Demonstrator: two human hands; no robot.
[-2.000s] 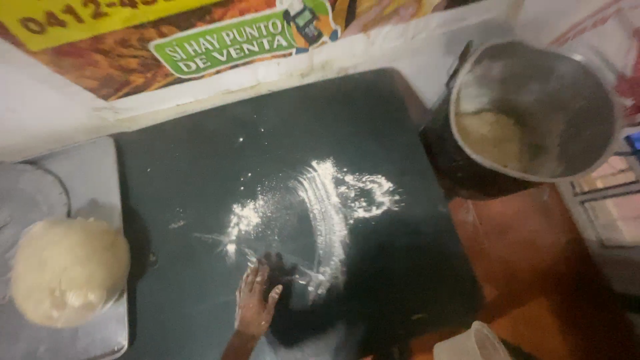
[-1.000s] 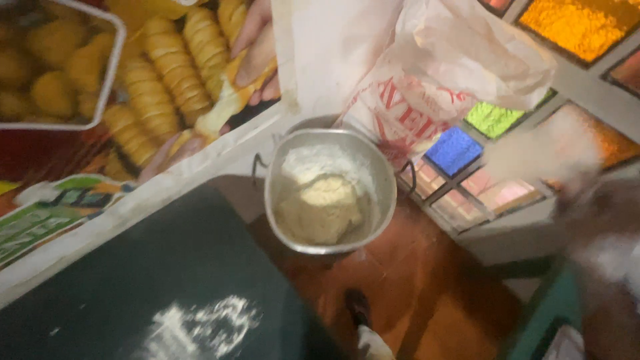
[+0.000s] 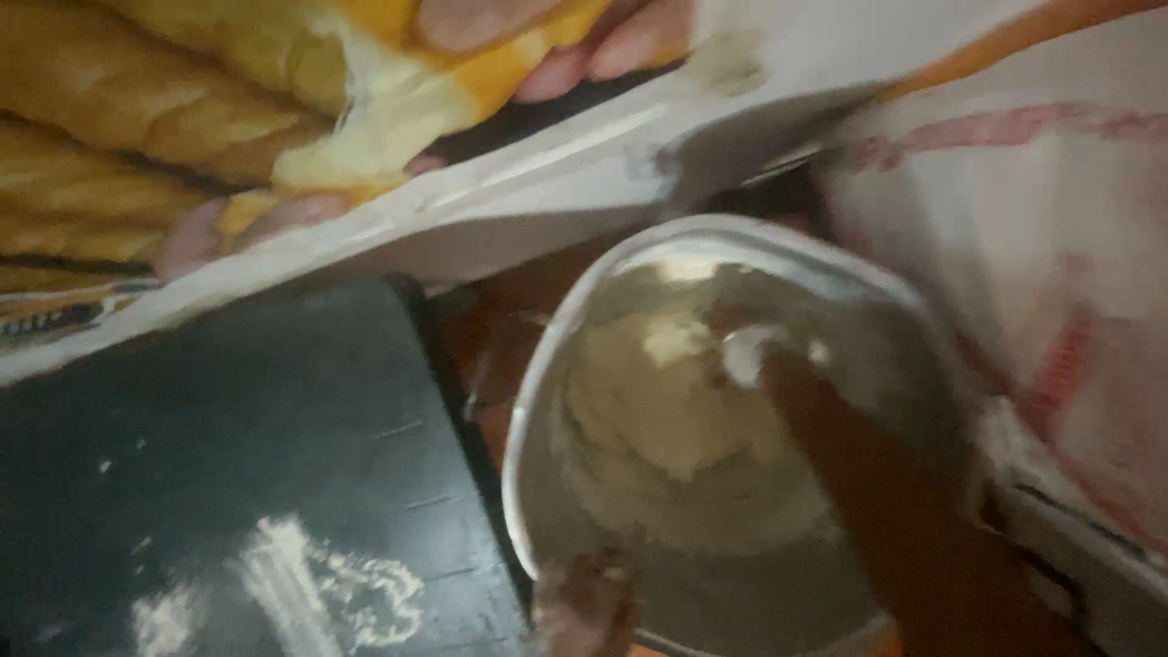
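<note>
A deep metal pot holds a mound of pale flour. From the lower right, my right arm reaches into the pot; my right hand is blurred at the flour's upper edge, with something whitish at it that I cannot identify. My left hand is at the pot's near left rim, also blurred, and its fingers are hard to make out. To the left lies a dark board with smeared white flour on its surface.
A white ledge runs behind the board, below a printed food banner. A white plastic bag with red print stands right of the pot. Reddish floor shows between board and pot.
The view has swung right and closer to the pot. My right hand is now inside the pot, and my left hand is at its rim; one second ago neither was there.
</note>
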